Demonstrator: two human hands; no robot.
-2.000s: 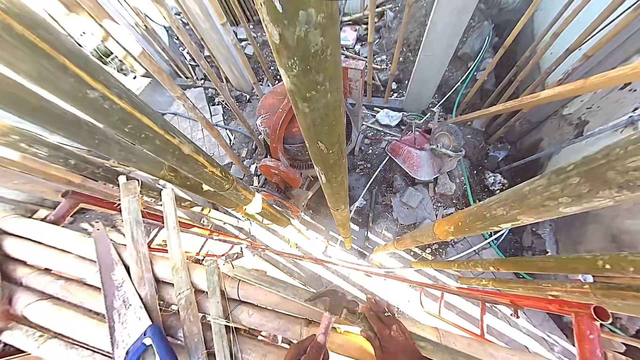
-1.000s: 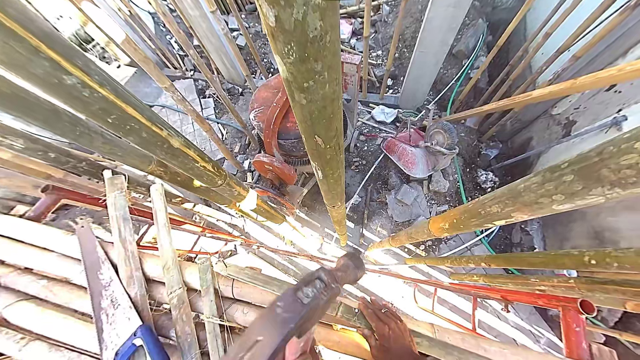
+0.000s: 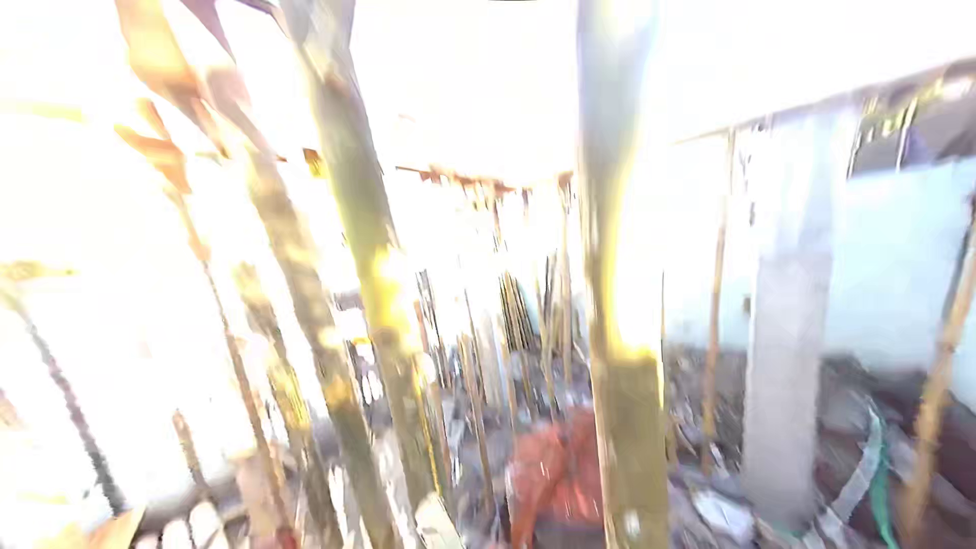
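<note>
Neither of my hands shows in the view of now, which is blurred and overexposed. A thick bamboo pole stands upright right of the middle. Further bamboo poles lean in a group on the left. Behind the thick pole, low down, is an orange-red machine drum, partly hidden by it. The hammer and the handsaw are out of view.
A grey concrete column rises on the right before a pale blue wall. Thin poles stand further back over rubble. A green hose or strip lies at the lower right.
The view has swung up from the bamboo platform. One second ago a hammer was raised near my hands at the bottom; hands and hammer have left the view.
</note>
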